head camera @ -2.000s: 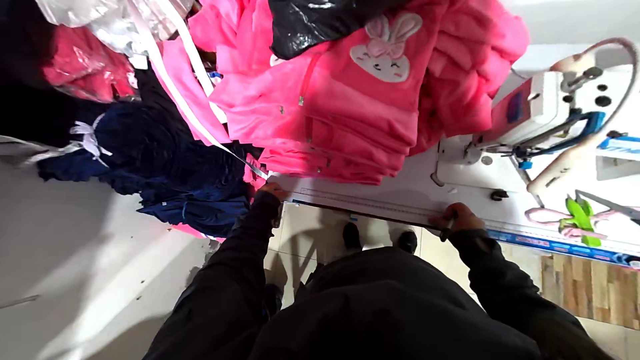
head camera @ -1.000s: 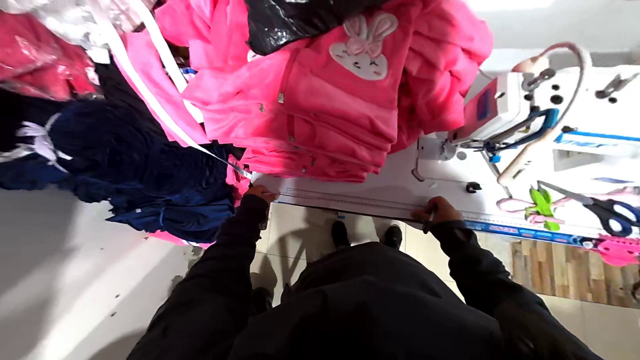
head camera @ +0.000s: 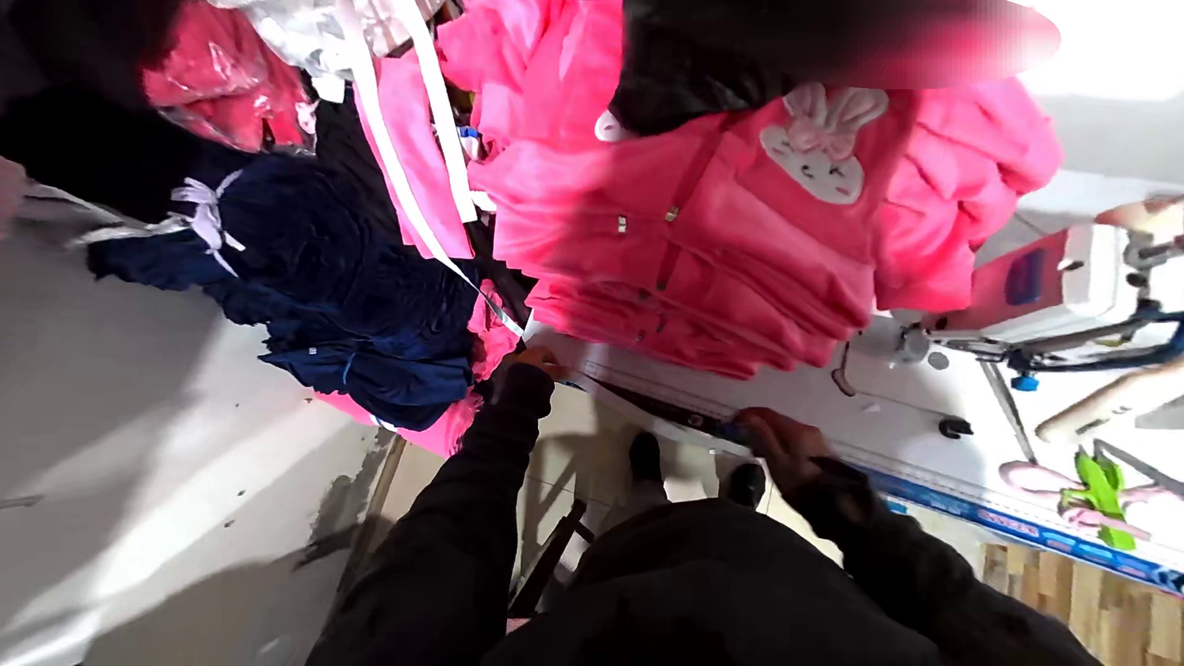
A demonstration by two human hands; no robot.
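My left hand [head camera: 541, 361] is closed on a narrow white strip [head camera: 398, 176] at the table's front edge, left of centre. The strip comes down from the upper left. To the right, my right hand [head camera: 782, 444] grips a long dark tool with a round pivot [head camera: 696, 419], apparently scissors. Its narrow end points toward my left hand, and a pale strip runs just beneath it. Fingers hide the grip details. Behind both hands lies a stack of pink fleece garments [head camera: 703, 250], one with a white bunny face [head camera: 814, 157]. Navy garments [head camera: 342, 277] are piled at left.
A sewing machine [head camera: 1064, 287] stands at right. Near the front edge lie a green clip [head camera: 1101, 495] and pink ribbon. A blue measuring tape [head camera: 999, 518] runs along that edge. Black plastic [head camera: 703, 74] covers part of the pink stack; a white table surface [head camera: 111, 388] is at left.
My right hand has come off the table edge, and the long dark tool now shows between my hands. My left hand stays by the strip at the edge.
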